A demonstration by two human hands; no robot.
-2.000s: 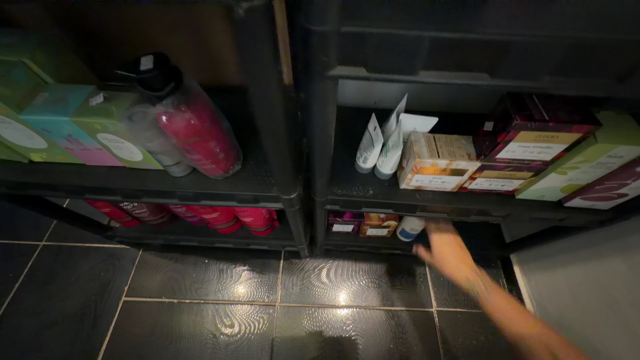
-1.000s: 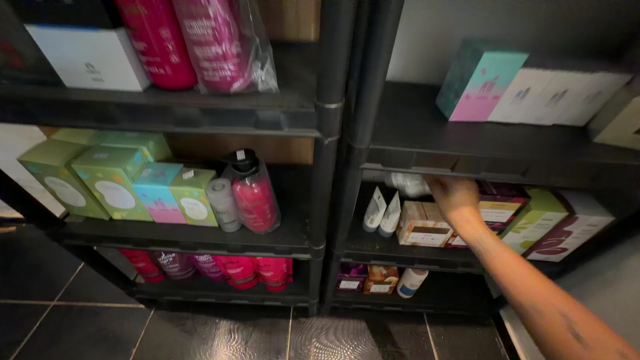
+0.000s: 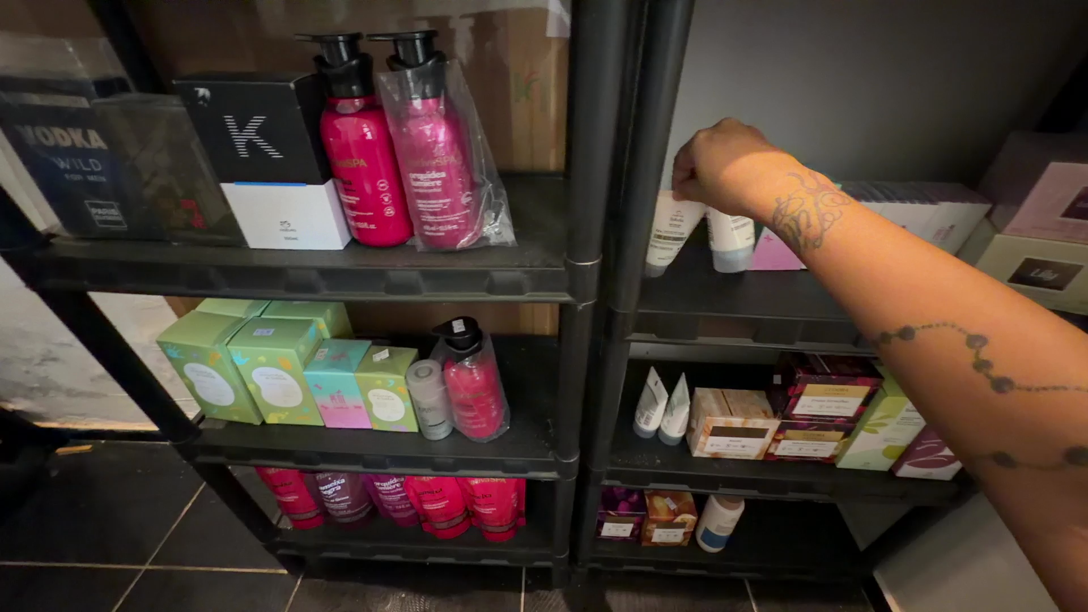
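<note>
My right hand (image 3: pixel 722 166) reaches in from the right to the upper shelf of the right-hand rack. Its fingertips are at the top end of a white cream tube (image 3: pixel 672 231), which stands on its grey cap. Close beside it, below my wrist, is a second white tube (image 3: pixel 731 240). A pink box (image 3: pixel 775 252) shows partly behind my forearm. On the shelf below, two small white tubes (image 3: pixel 651 403) stand to the left of a marbled box (image 3: pixel 731 423). My left hand is out of view.
Pink pump bottles (image 3: pixel 364 170) and a black and white box (image 3: pixel 286 204) stand on the left rack (image 3: pixel 340 276). Below them are green boxes (image 3: pixel 276 370). A white bottle (image 3: pixel 720 523) is on the bottom right shelf. Black rack posts (image 3: pixel 586 170) separate the two racks.
My right hand has risen from the bottom shelf, past the middle one, to the upper right shelf. Two white tubes now stand there, left of the pink box. The view has shifted upward.
</note>
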